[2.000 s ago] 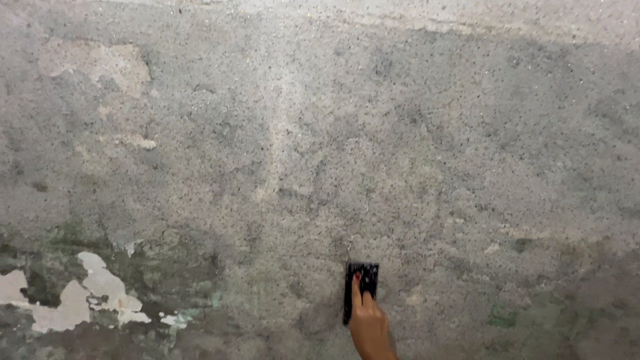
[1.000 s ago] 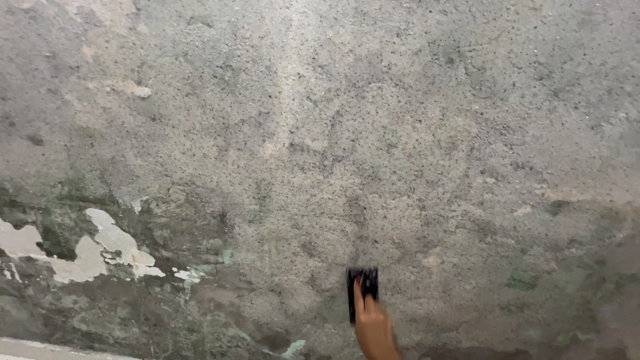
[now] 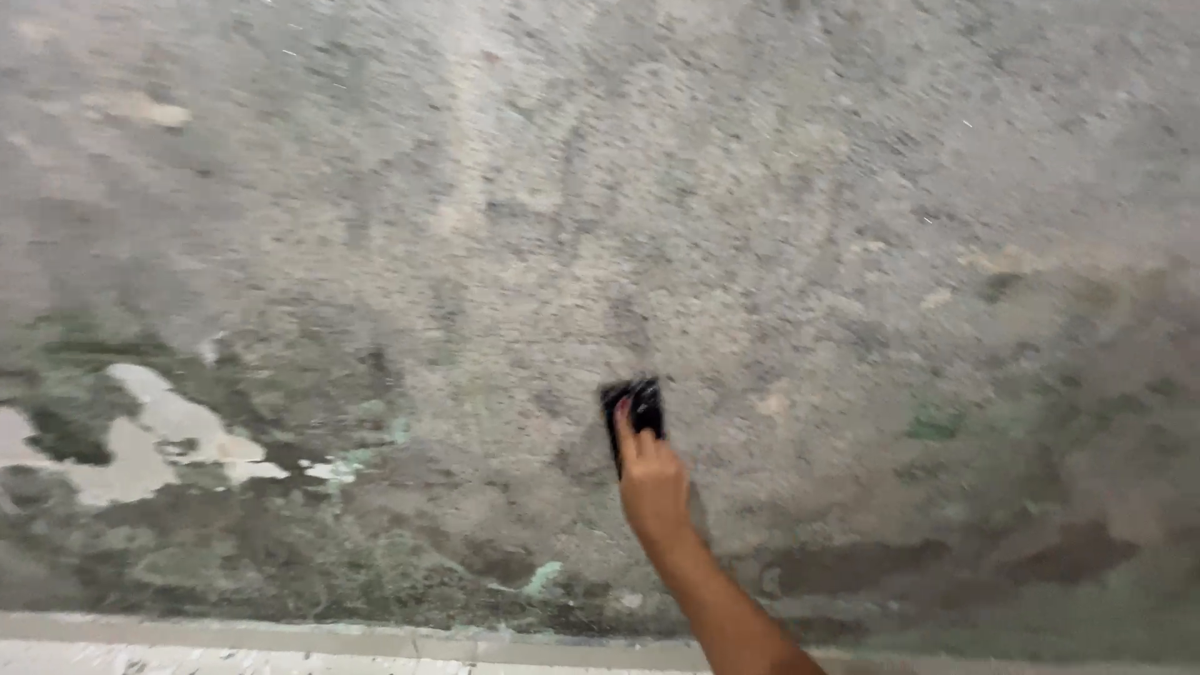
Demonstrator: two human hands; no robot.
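One hand shows, apparently my right hand, reaching up from the bottom edge with its forearm bare. It grips a flat black rectangular scraper or sanding pad, the index finger laid along its face. Whitish dust or flecks mark the black face. The tool lies at the rough, mottled grey wall; whether it presses on it is hard to tell from blur. My left hand is out of view.
At lower left the wall bears irregular white patches among dark green-grey stains. A small pale green patch lies low down. A light ledge or skirting with white flakes runs along the bottom.
The view has shifted down the wall, bringing the pale bottom ledge and more of my forearm into sight. My hand, still holding the black tool, is lower on the wall than before.
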